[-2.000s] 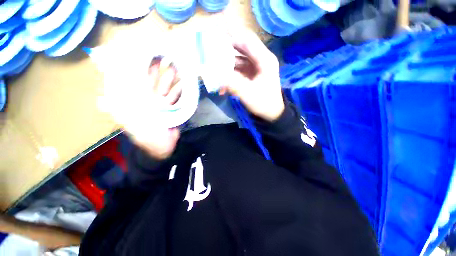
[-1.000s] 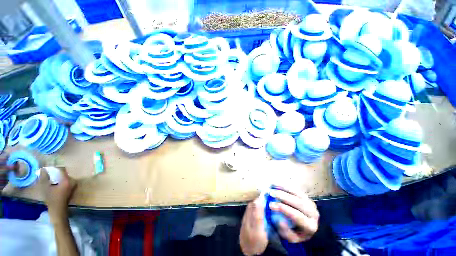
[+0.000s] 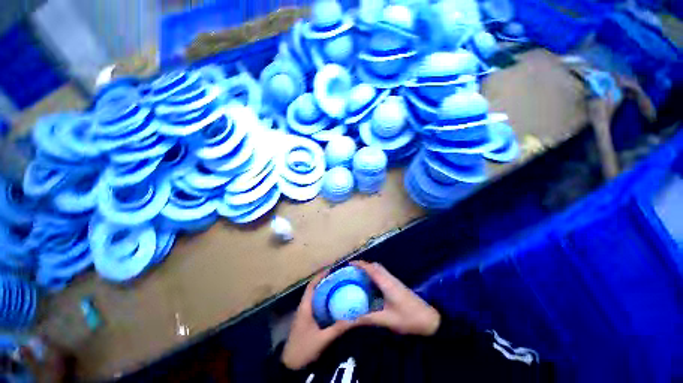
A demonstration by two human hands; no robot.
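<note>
An assembled hat (image 3: 349, 302), a pale dome inside a blue brim, is held between both hands just off the bench's dark front edge. The dome faces the camera. My left hand (image 3: 305, 329) grips the brim's left side. My right hand (image 3: 397, 303) grips its right side, with the thumb below the dome. The palms and undersides of the fingers are hidden. A white glue bottle (image 3: 281, 228) is on the bench behind the hands.
A pile of brims (image 3: 123, 250) covers the left and centre. Stacked crowns (image 3: 338, 182) are right of it, then assembled hats (image 3: 449, 149). A teal tube (image 3: 90, 314) lies at left. Blue crates (image 3: 554, 262) stand at right. Other people's hands show at far left and upper right.
The view has swung, so the bench now slants and more shows at the right. My hands were closed around a blue piece; now they hold the hat from both sides, dome in view.
</note>
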